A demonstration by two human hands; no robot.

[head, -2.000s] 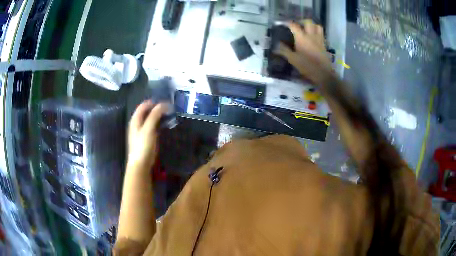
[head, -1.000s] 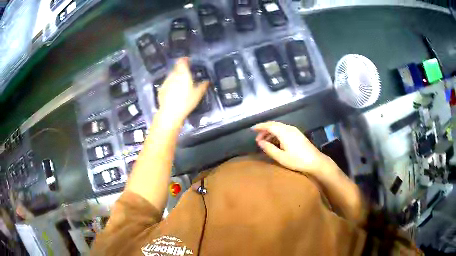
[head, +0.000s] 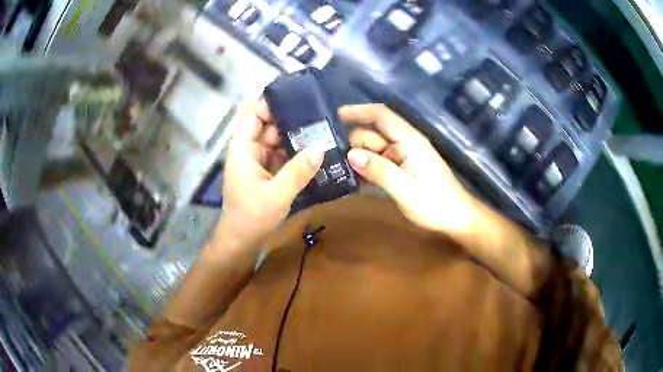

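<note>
A black phone [head: 294, 105] is held in front of my chest with its rear housing up, a pale label at its middle. My left hand [head: 265, 163] grips its left side, the thumb lying over the lower part near the label. My right hand [head: 407, 163] is at its right edge, thumb and fingertips on it. The phone's far end points up and slightly left. A clear blister tray [head: 454, 138] to the upper right holds several dark phones in its pockets.
A smaller-pocket tray [head: 323, 56] with phones lies at the top. A blurred machine bed [head: 196, 109] is on the left, with a dark flat panel [head: 211, 187] by my left hand. The white fan [head: 576, 247] shows at the right.
The view has turned. My left hand has come back from the tray, and both hands now meet on a phone before my chest. The tray now shows at the upper right.
</note>
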